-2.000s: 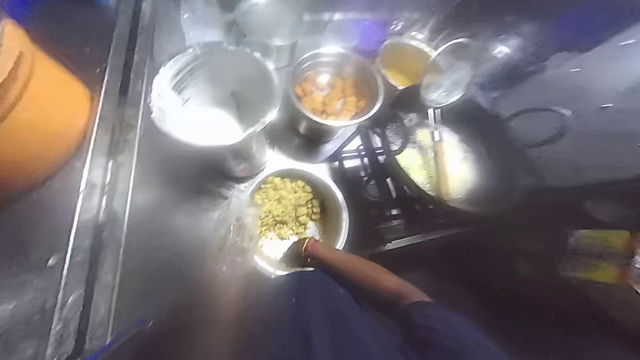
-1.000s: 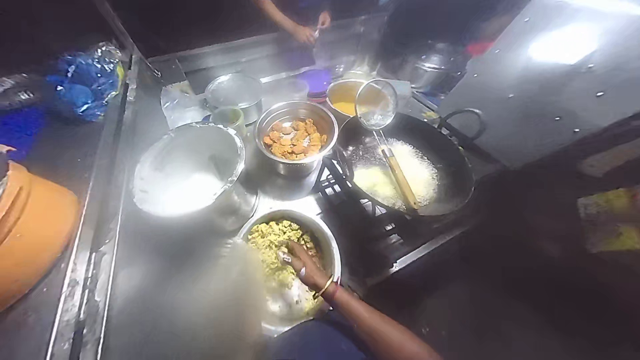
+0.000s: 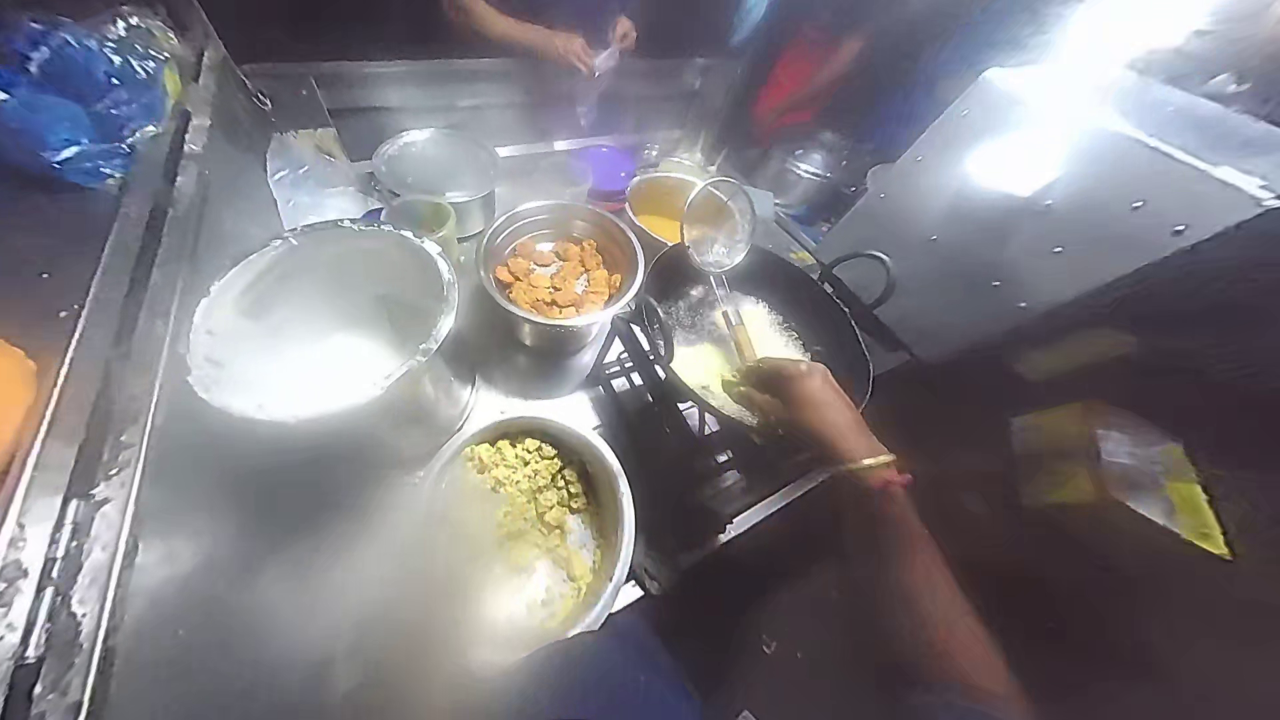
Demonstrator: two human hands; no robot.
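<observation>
My right hand point(image 3: 800, 400) is closed around the wooden handle of a wire-mesh strainer point(image 3: 718, 225). The strainer's round head rests by the far rim of a black wok point(image 3: 850, 330), where pale food lies in bubbling oil. In front of me a steel pot point(image 3: 622, 500) holds yellow-green coated pieces point(image 3: 530, 480) with some white matter among them. Beyond it, a steel bowl point(image 3: 560, 215) contains orange-brown fried pieces point(image 3: 560, 278). My left hand does not show. A blurred patch hides part of the near pot's left side.
A large whitish-coated tub point(image 3: 325, 310) stands on the steel counter at left. Behind are a steel pot point(image 3: 435, 165), a bowl of yellow liquid point(image 3: 660, 212) and a purple container point(image 3: 605, 170). The wok sits over a black burner grate point(image 3: 650, 400). A person's hands point(image 3: 595, 45) are across the counter.
My right hand has left the near pot, where it was among the coated pieces, and moved forward and right to the strainer. It has taken hold of the wooden handle.
</observation>
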